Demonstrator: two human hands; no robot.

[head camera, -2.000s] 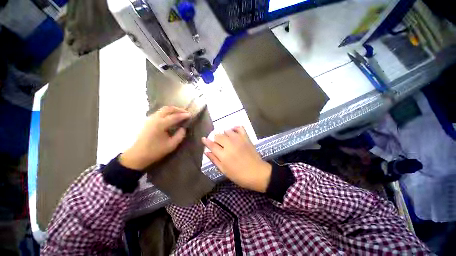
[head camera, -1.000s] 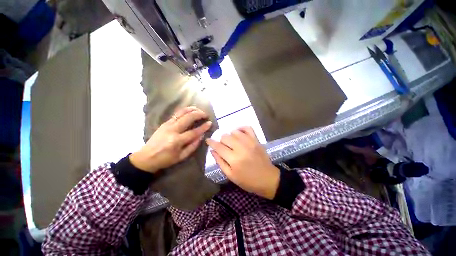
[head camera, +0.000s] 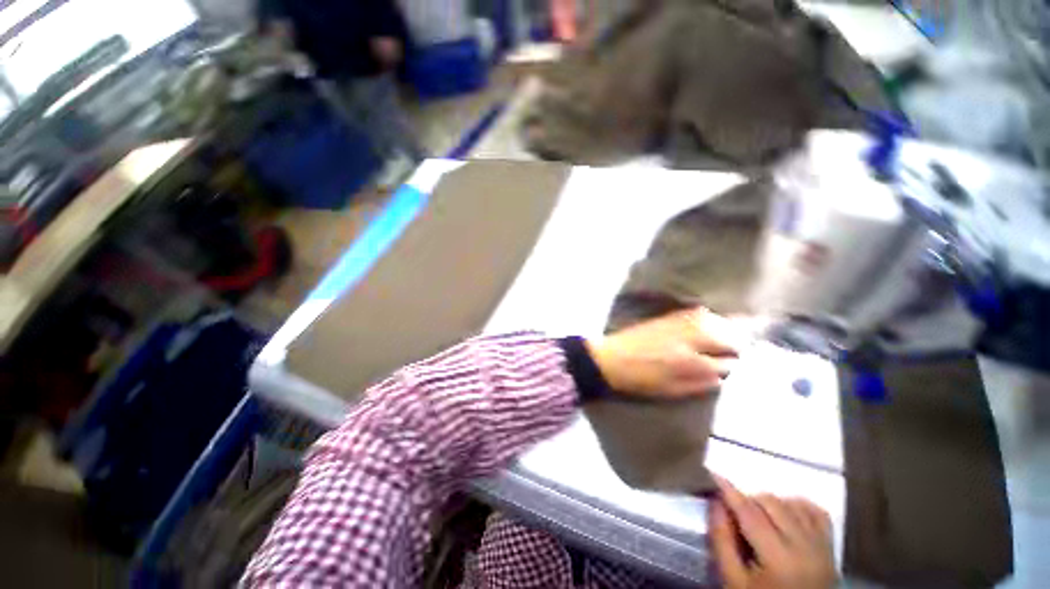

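A brown-olive cut panel point(head camera: 651, 443) lies on the white table, running back to the left of the sewing machine head point(head camera: 831, 230). My left hand point(head camera: 662, 354) rests flat on it just in front of the machine head, fingers towards the needle area. The needle and presser foot are blurred. My right hand point(head camera: 774, 535) is at the panel's front right corner, thumb and finger on its edge, cut off by the frame's bottom. The view is blurred.
A long flat brown panel point(head camera: 443, 259) lies at the table's blue left edge. Another brown panel point(head camera: 927, 472) lies right of the needle area. A crumpled brown heap point(head camera: 702, 81) is behind the table. A person point(head camera: 345, 52) stands at the back left.
The view has swung left and up, showing more of the room. The panel's front end, earlier over the lap, now lies on the table. My right hand now touches its front corner.
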